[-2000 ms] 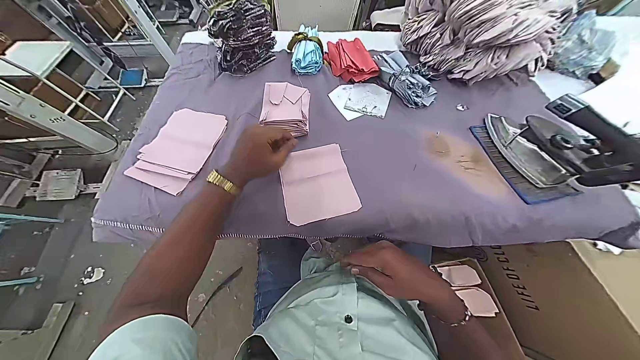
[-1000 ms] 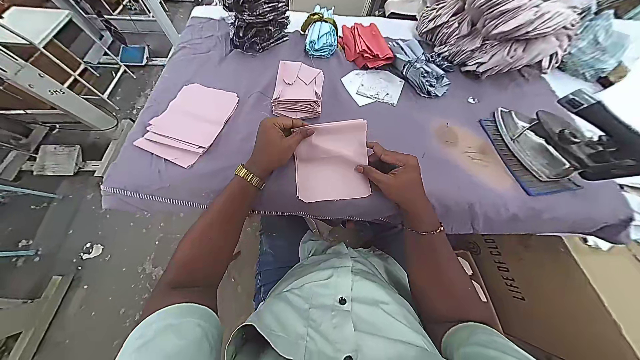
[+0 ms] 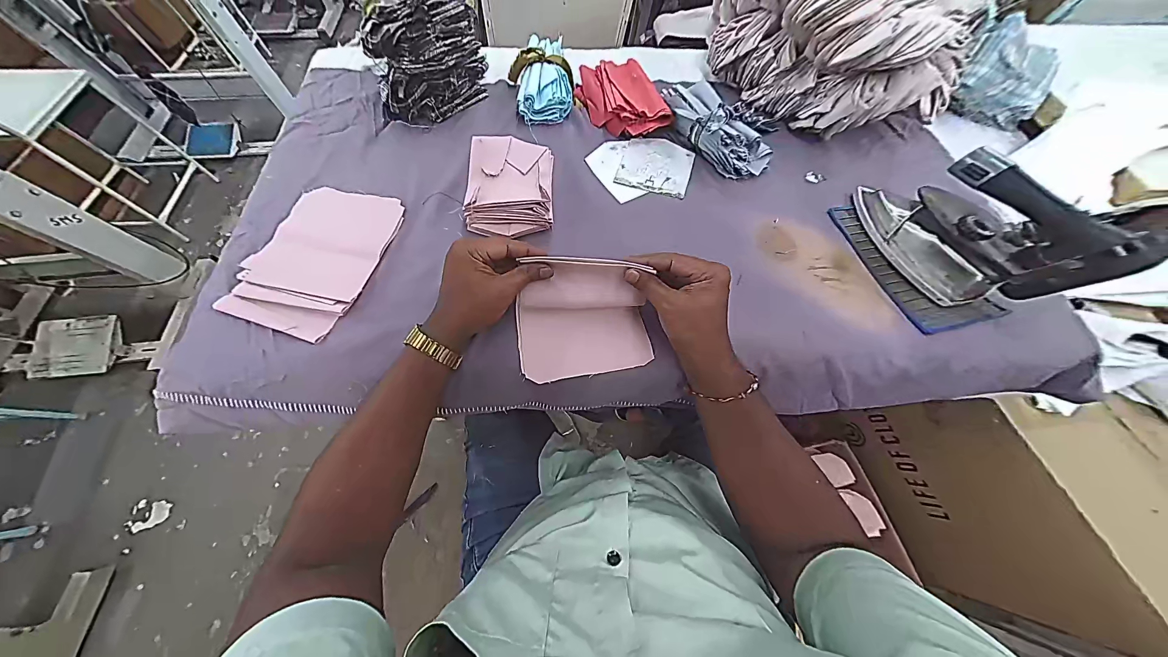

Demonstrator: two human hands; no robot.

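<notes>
A pink fabric piece (image 3: 586, 342) lies near the front edge of the cloth-covered table, its far edge raised and folded over toward me. My left hand (image 3: 484, 285) pinches the left end of that folded edge between thumb and fingers. At its right end, my right hand (image 3: 686, 297) grips the same edge. Just beyond my left hand sits a neat stack of folded pink pieces (image 3: 509, 187). Farther left lies a loose pile of flat pink pieces (image 3: 319, 251). Whether the piece in my hands has one layer or more, I cannot tell.
An iron (image 3: 940, 242) rests on a blue-edged stand (image 3: 922, 315) at the right. Along the back are dark fabric bundles (image 3: 424, 59), a light blue bundle (image 3: 545, 87), red pieces (image 3: 625, 99), a grey-blue bundle (image 3: 721, 132) and a large striped heap (image 3: 839, 59). A cardboard box (image 3: 985, 493) stands below, right.
The far edge of the pink piece, flat two seconds ago, is now lifted and folded toward me. My right hand has come up from my lap to the piece; both hands now hold its far edge.
</notes>
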